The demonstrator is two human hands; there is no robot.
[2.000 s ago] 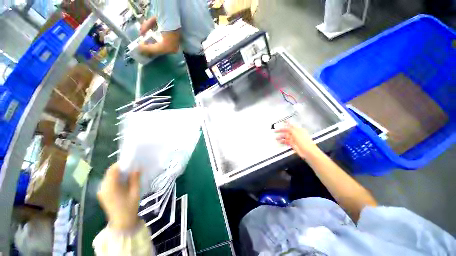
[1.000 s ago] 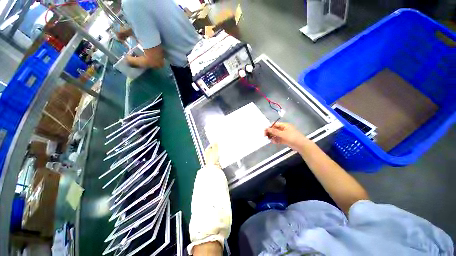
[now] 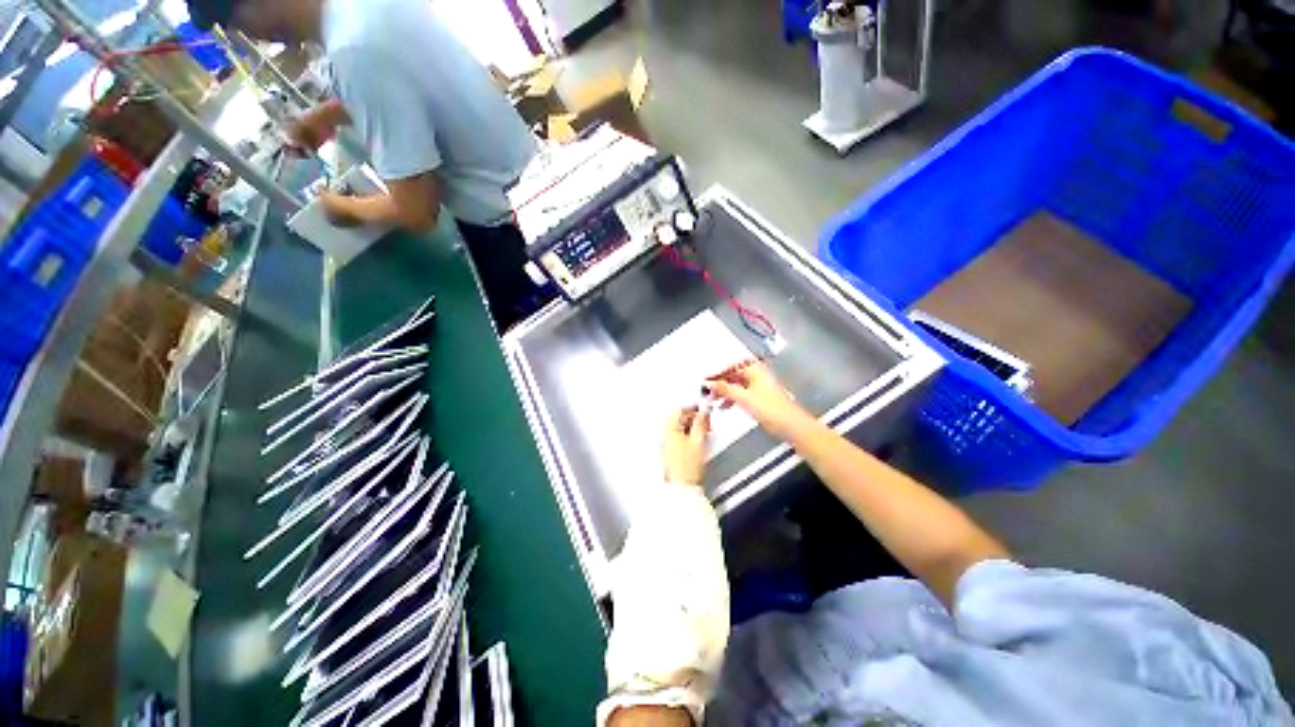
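Observation:
A solar panel (image 3: 693,345) lies white back up on the lit test box (image 3: 547,415). My left hand (image 3: 689,443), below a cream sleeve cover, has its fingertips closed at the panel's back, touching something too small to make out. My right hand (image 3: 753,394) is beside it and pinches the test leads' ends, of which a dark tip and a bit of red show. Red and dark test leads (image 3: 736,305) run over the box top from the bench meter (image 3: 614,234), whose digits are lit.
An overlapping row of panels (image 3: 372,528) fans along the green bench (image 3: 490,490) on the left. A blue crate (image 3: 1058,121) on the right holds a brown liner (image 3: 1086,305) and a panel (image 3: 973,350). A coworker (image 3: 419,114) stands at the far bench, holding a white-backed panel.
My left hand carried the white-backed panel from the bench onto the test box, then moved from its edge to its back, beside my right hand. The view has shifted.

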